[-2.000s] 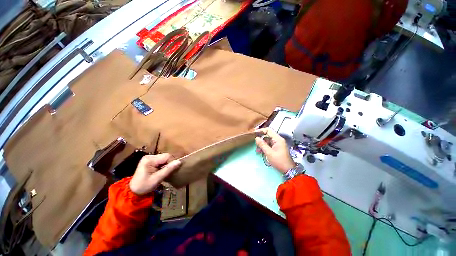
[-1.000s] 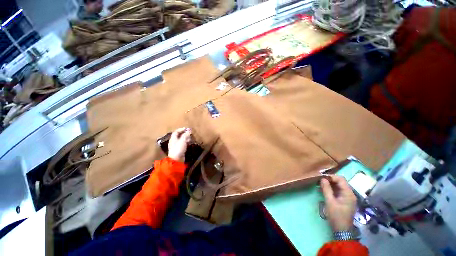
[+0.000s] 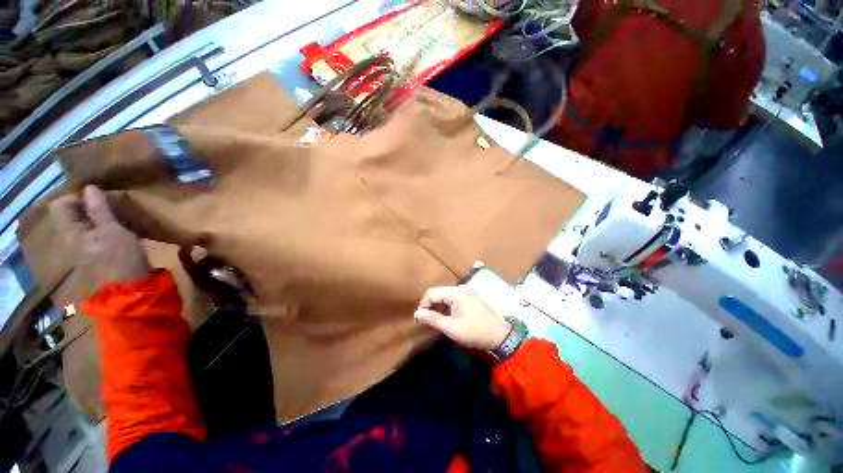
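Note:
A large tan bag panel [image 3: 314,203] lies across the table in front of me, its left part lifted and rippled. My left hand [image 3: 97,236] is at the panel's left part, blurred, with its fingers closed on the tan material. My right hand [image 3: 462,317] is at the panel's near edge, left of the sewing machine [image 3: 730,286], thumb and fingers pinching the edge. A dark label with pale lettering [image 3: 180,155] shows blurred on the raised part. The panel's right corner lies left of the machine's needle area [image 3: 605,282].
Brown strap handles [image 3: 360,97] lie over a red and yellow packet [image 3: 416,42] at the back. More straps [image 3: 46,323] are at far left. A person in red [image 3: 661,74] is behind the machine. Pink-red snips [image 3: 699,379] stand on the machine bed.
My left hand has moved left and the panel's left part with the label has been lifted and shifted left. The panel's right end has come away from the machine with my right hand.

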